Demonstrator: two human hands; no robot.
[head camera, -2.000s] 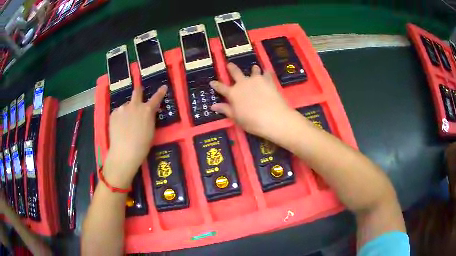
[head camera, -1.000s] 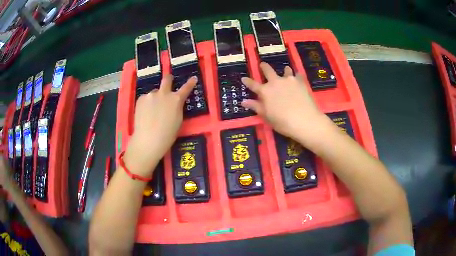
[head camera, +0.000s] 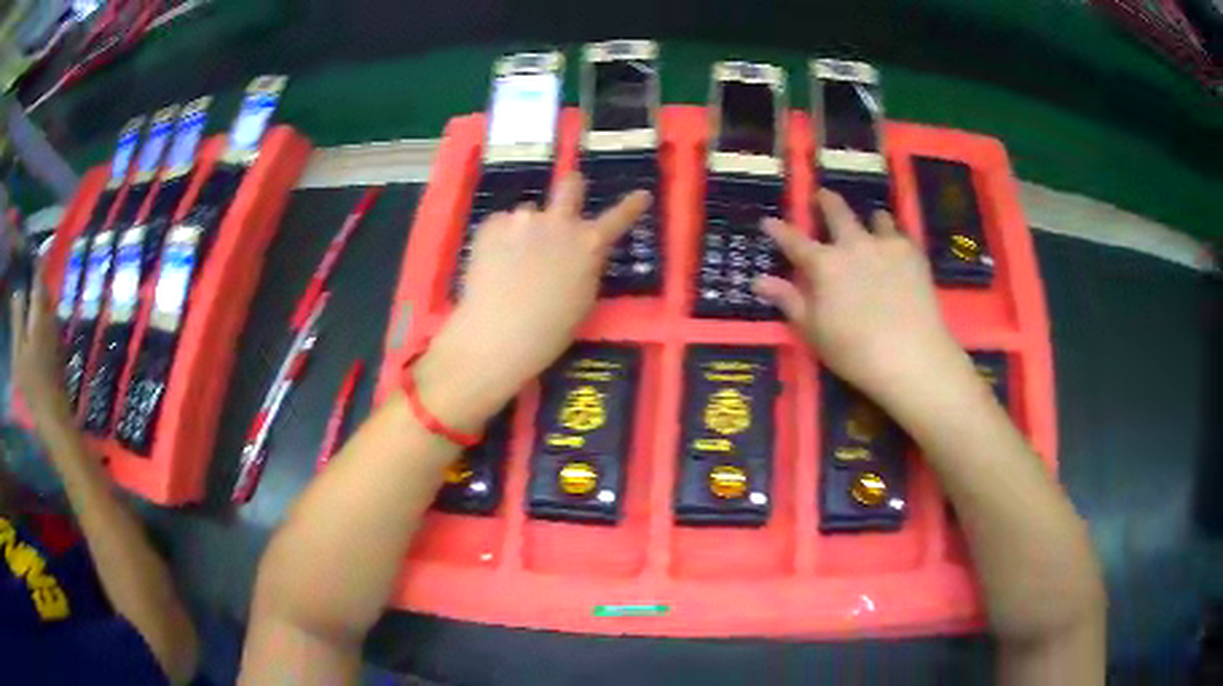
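Observation:
A red foam tray (head camera: 751, 590) holds flip phones in two rows. Four phones in the far row stand open; the leftmost display (head camera: 523, 110) is lit white, the other three are dark. A closed phone (head camera: 954, 221) lies at the far right. Closed phones with gold emblems, such as this one (head camera: 726, 432), fill the near row. My left hand (head camera: 537, 268) rests fingers on the keypads of the two left open phones. My right hand (head camera: 858, 275) spreads its fingers over the keypads of the two right open phones. Neither hand grasps a phone.
Red pens (head camera: 335, 257) and a white-and-red pen (head camera: 282, 395) lie left of the tray. Further left, another red tray (head camera: 221, 349) holds open phones with lit displays. A neighbour's arm (head camera: 101, 523) is at the left edge. A green conveyor (head camera: 402, 74) runs behind.
The leftmost open phone's display has turned from dark to lit white. The view has shifted, so the tray appears further right. Both hands keep about the same places on the keypads.

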